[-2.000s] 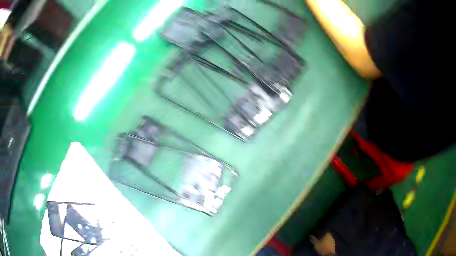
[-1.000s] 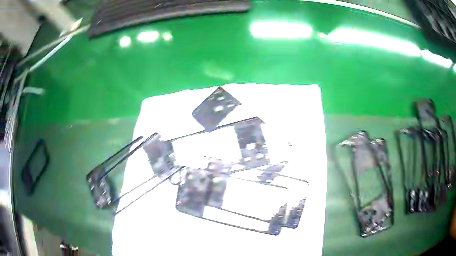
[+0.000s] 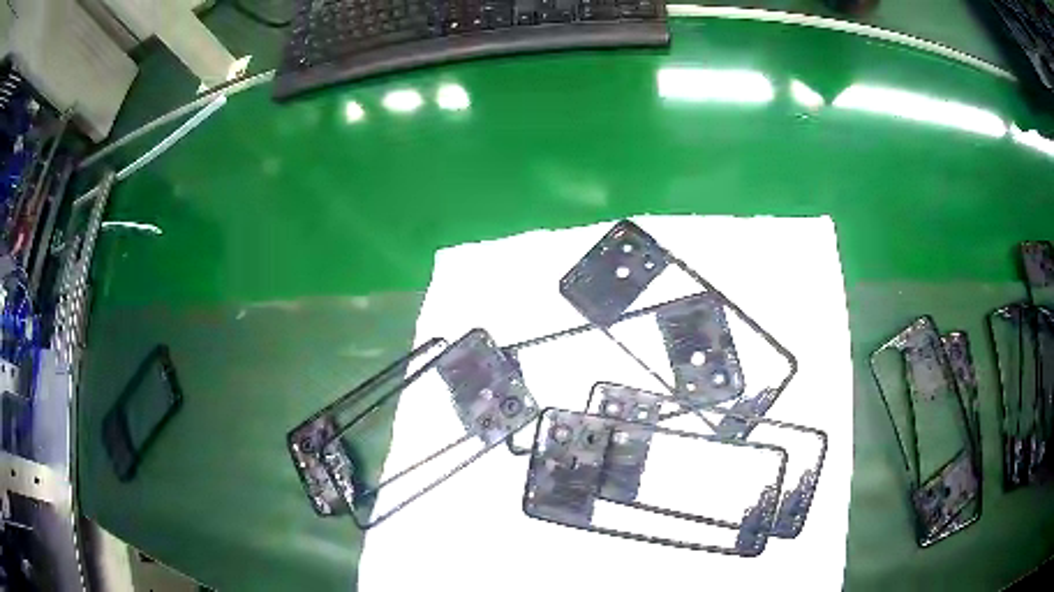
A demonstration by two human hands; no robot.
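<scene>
Several black phone middle frames [image 3: 561,468] lie overlapping on a white paper sheet [image 3: 462,283], with open centres and solid patches with camera holes at one end. One frame [image 3: 618,272] is at the top of the pile. Others [image 3: 318,468] at the left reach over the sheet's left edge onto the green mat. More frames [image 3: 950,497] lie on the mat right of the sheet, and a further group [image 3: 1023,439] is at the right edge of the picture. Neither my left hand nor my right hand is in view.
A small dark outlined piece [image 3: 145,411] lies on the mat at the left. A black keyboard [image 3: 462,35] is at the far side. Metal racking with blue cables [image 3: 29,278] stands along the left edge. A dark tray [image 3: 1023,41] shows at the top right.
The view has swung from the frames on the right to the white sheet, then shifted slightly left. The sheet and frames now appear further right and sharper, and more of the keyboard shows.
</scene>
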